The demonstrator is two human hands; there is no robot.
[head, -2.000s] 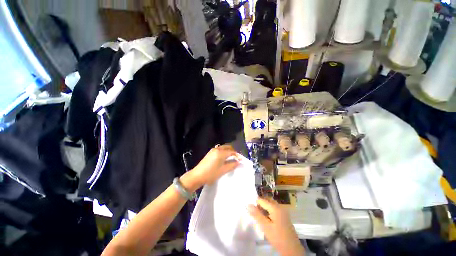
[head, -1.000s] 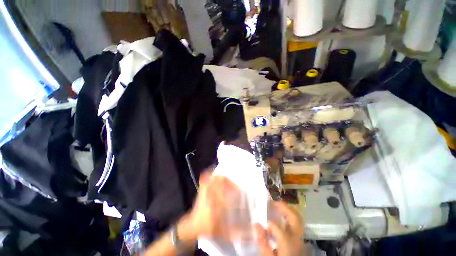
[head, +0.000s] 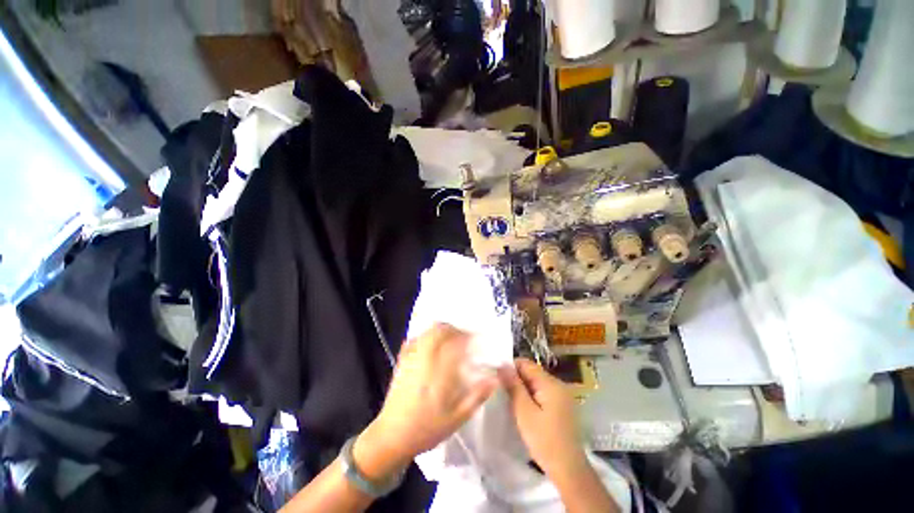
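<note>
A white fabric panel (head: 461, 296) lies along the left end of the cream overlock machine (head: 591, 215), its upper part beside the needle area (head: 516, 311). Its lower part hangs towards me. My left hand (head: 438, 386) lies over the panel with bent fingers and holds it. My right hand (head: 541, 406) pinches the panel's right edge just below the needle area. The fingertips of both hands are close together. The presser foot is hidden among threads and cloth.
Black garment pieces (head: 311, 261) with white trim are heaped at left. White cut panels (head: 802, 271) lie right of the machine. White thread cones (head: 584, 25) stand above, dark cones (head: 659, 120) behind. A wispy thread tuft (head: 692, 456) hangs at the table edge.
The panel's upper end has come off the left hand's earlier hold near the needle. My left hand has moved down the cloth, and my right hand has closed in beside it. The camera view has shifted.
</note>
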